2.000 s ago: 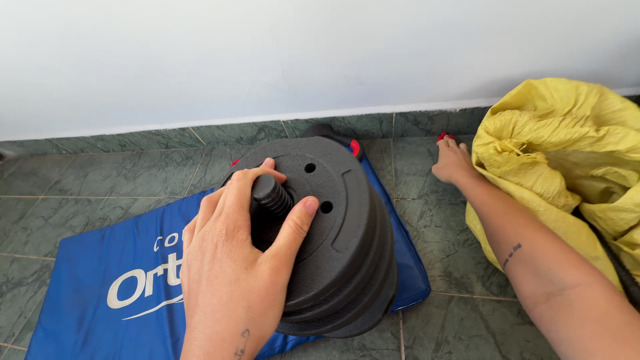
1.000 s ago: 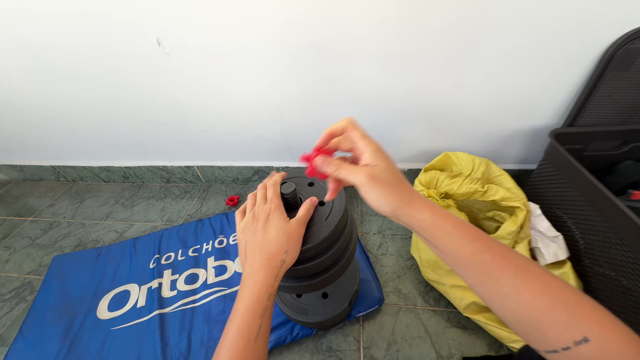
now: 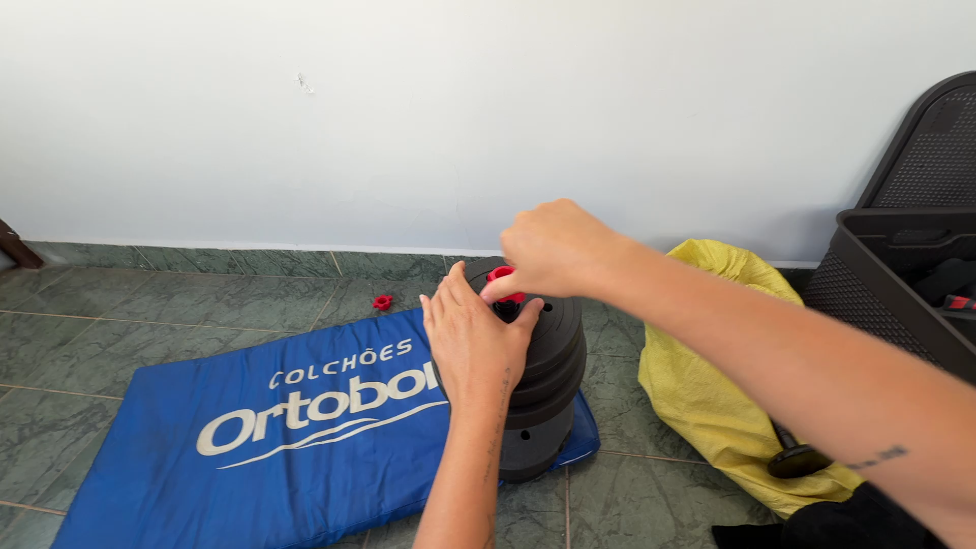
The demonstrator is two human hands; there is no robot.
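Observation:
A stack of black weight plates (image 3: 545, 366) stands upright on the blue mat, with a threaded bar end (image 3: 506, 308) rising from its top. My left hand (image 3: 480, 335) lies spread on the top plate beside the bar, thumb and fingers apart around it. Above, my right hand (image 3: 560, 248) grips a red star-shaped collar nut (image 3: 502, 282) at the tip of the bar. How far the nut sits on the thread is hidden by my fingers.
Another red collar nut (image 3: 383, 303) lies on the tiled floor behind the blue mat (image 3: 305, 427). A yellow woven sack (image 3: 701, 396) and an open dark plastic basket (image 3: 877, 282) stand at the right, near the wall. A black disc-ended object (image 3: 797, 460) is by the sack.
My right hand was at the floor beside the sack, then held the red nut in the air, and is now at the bar's top with it. My left hand stays on the stack.

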